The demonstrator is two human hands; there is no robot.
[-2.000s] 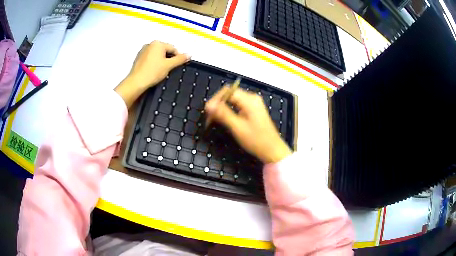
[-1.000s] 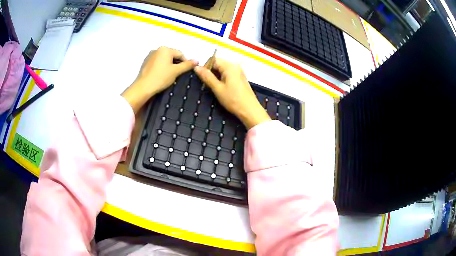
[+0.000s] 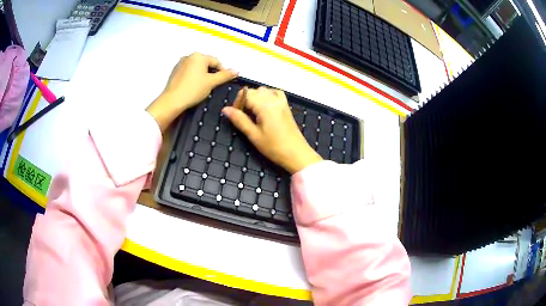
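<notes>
A black blister tray point(image 3: 230, 161) with rows of small white shiny dots lies on a brown cardboard sheet point(image 3: 149, 200) directly in front of me. My left hand point(image 3: 193, 79) rests at the tray's far left corner, thumb and fingertips at the rim; whether it grips the rim I cannot tell. My right hand point(image 3: 269, 122) is over the upper middle of the tray and holds a short, thin tan stick point(image 3: 241, 98) between thumb and fingers. The stick's lower tip is hidden by the hand.
A tall black tray stack point(image 3: 473, 143) stands at the right. Another black tray point(image 3: 368, 45) lies inside red tape at the far side, beside cardboard point(image 3: 413, 24). At the left are a calculator point(image 3: 90, 11), white paper point(image 3: 64, 51), a pink pen point(image 3: 44, 88) and a black pen point(image 3: 36, 118).
My right hand moved from the tray's middle to its far left edge beside my left hand, then slightly back towards me over the tray. My left hand stayed at the corner.
</notes>
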